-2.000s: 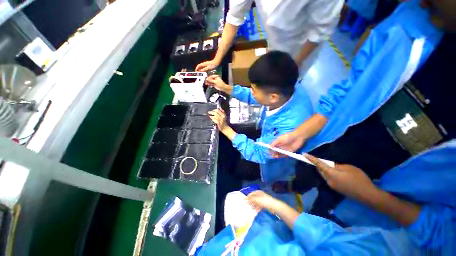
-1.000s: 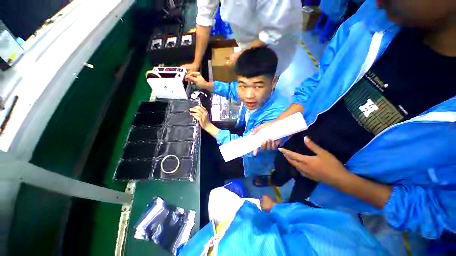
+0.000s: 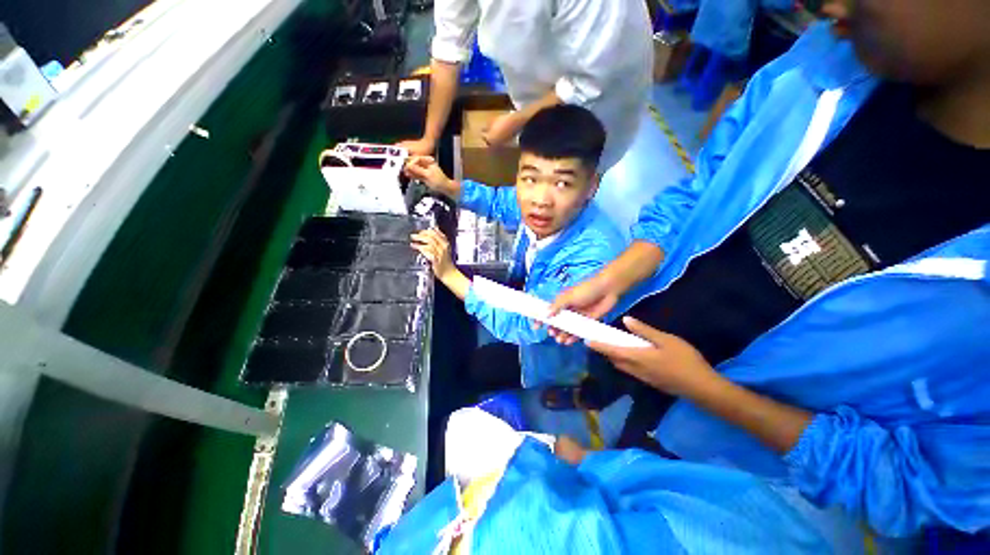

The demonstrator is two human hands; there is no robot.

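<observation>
A shiny dark plastic pouch [image 3: 350,482] lies crumpled on the green bench [image 3: 353,410], nearest to me. Beyond it lie shiny black trays [image 3: 342,298] with rectangular pockets, and a pale ring [image 3: 366,351] rests on them. A small part of my right hand [image 3: 569,450] seems to show behind my blue sleeve at the lower middle, mostly hidden; its fingers and any hold cannot be made out. My left hand is not in view.
A seated person in blue [image 3: 565,239] touches a white boxy housing [image 3: 367,184] beyond the trays. A standing person at right holds a long white strip [image 3: 559,312]. A white-clothed person [image 3: 554,54] leans at the bench near a carton [image 3: 489,157]. A white shelf [image 3: 141,141] runs left.
The view has shifted right. The seated person has turned their face towards me. The white strip was turned flat and is now slanted again. My right hand has become mostly hidden by the sleeve.
</observation>
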